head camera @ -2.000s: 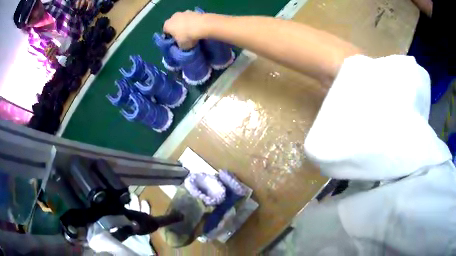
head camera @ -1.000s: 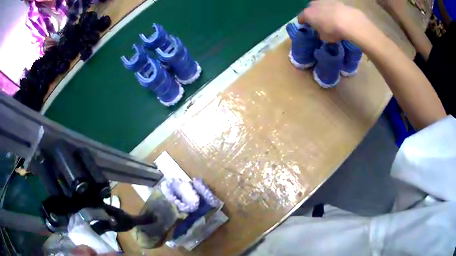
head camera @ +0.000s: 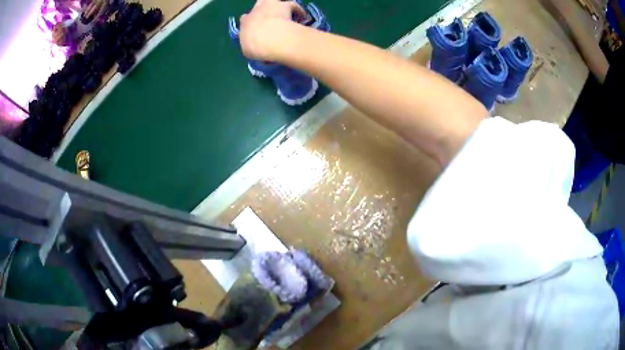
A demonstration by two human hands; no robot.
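My right hand (head camera: 271, 31) reaches across from the right at the top and is closed on blue denim-look shorts parts (head camera: 296, 85) with pale frilled hems, over the green belt; it hides their upper ends. Several like parts (head camera: 485, 74) stand with open ends up on the tan bench at the upper right. At the bottom, a part with a lilac frilly hem (head camera: 281, 275) lies in the fixture beside the olive-brown press pad (head camera: 250, 311), which partly hides it. My left hand is not in view.
The black press linkage (head camera: 123, 266) and grey metal bar (head camera: 205, 236) fill the lower left. A white sheet (head camera: 257, 229) lies by the fixture. A small yellowish object (head camera: 83, 164) is on the green belt (head camera: 157, 137). Dark fluffy bundles (head camera: 89, 65) lie across the belt.
The parts carried to the bench now stand there, released. My right hand has moved back left over the belt and taken hold of the other parts. The yellowish object has come into view.
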